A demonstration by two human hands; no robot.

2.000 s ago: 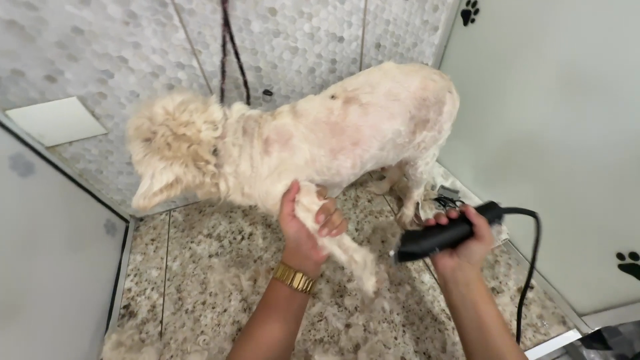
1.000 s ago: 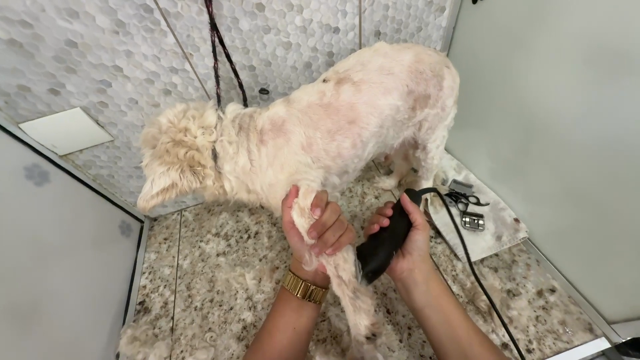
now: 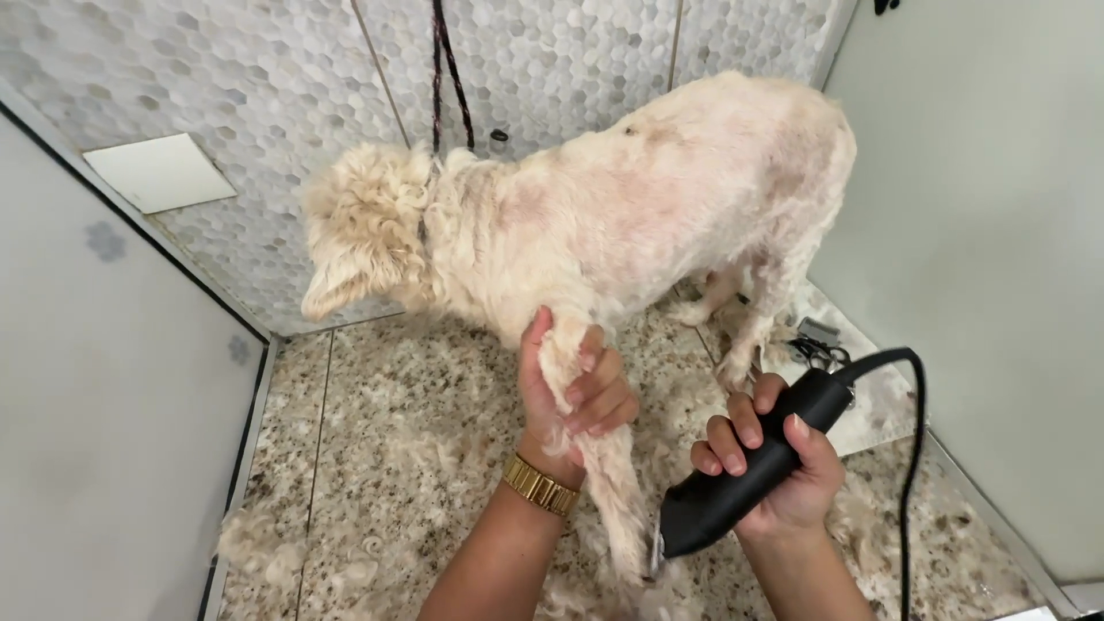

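A cream-coloured dog [image 3: 655, 198] stands side-on, its body clipped short and its head and neck still curly, the head pointing left. My left hand [image 3: 573, 388], below a gold watch band [image 3: 539, 486], is closed around the dog's raised front leg [image 3: 617, 492]. In my right hand [image 3: 772, 457] is a black corded electric clipper [image 3: 759, 470], tilted down to the left, its metal blade [image 3: 657, 548] against the lower end of that leg near the paw. A dark cord loops away from the clipper's rear.
Cut fur [image 3: 267, 548] lies over the speckled stone surface [image 3: 388, 440]. A dark braided lead [image 3: 444, 78] runs up from the dog's neck. Scissors [image 3: 819, 349] and a clipper blade sit on a white sheet [image 3: 880, 405] at right. Panels stand on both sides, a hexagon-tiled wall behind.
The clipper has moved down along the held front leg, from its middle to near the paw, and now tilts the other way. My left hand keeps its hold on the leg.
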